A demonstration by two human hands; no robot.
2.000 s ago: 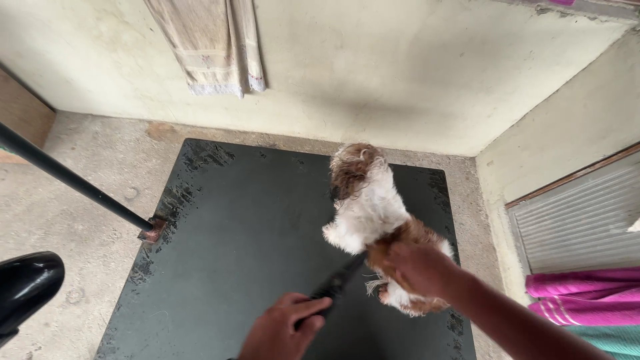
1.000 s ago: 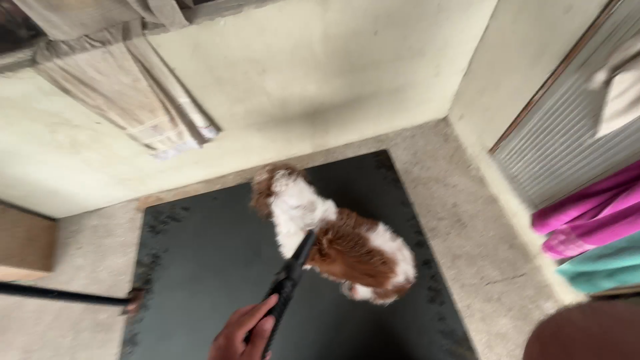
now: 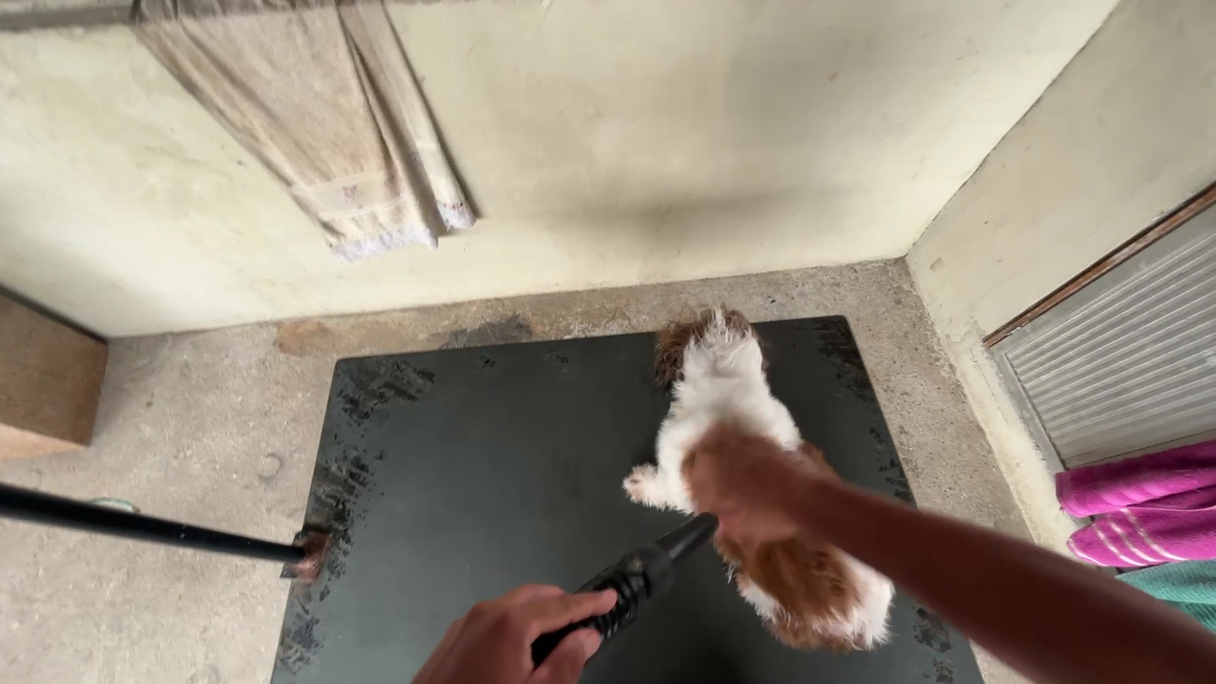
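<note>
A small brown and white dog (image 3: pixel 722 399) is on a black table top (image 3: pixel 494 475) with worn edges, its head toward the wall. My left hand (image 3: pixel 532 632) is closed around a black ribbed hose with a nozzle (image 3: pixel 636 579), whose tip points at the dog's side. Blurred, my right hand (image 3: pixel 746 480) lies on the dog's back, and its fingers are too unclear to tell whether they grip the fur.
A black metal pole (image 3: pixel 152 532) joins the table's left edge by a rusty clamp (image 3: pixel 309 556). A beige towel (image 3: pixel 313 123) hangs on the wall. Magenta (image 3: pixel 1149 503) and teal towels (image 3: pixel 1178 584) are at right, a brown box (image 3: pixel 47 380) at left.
My right hand, off the dog one second ago, is back on its back. My left hand keeps holding the nozzle. The view has shifted.
</note>
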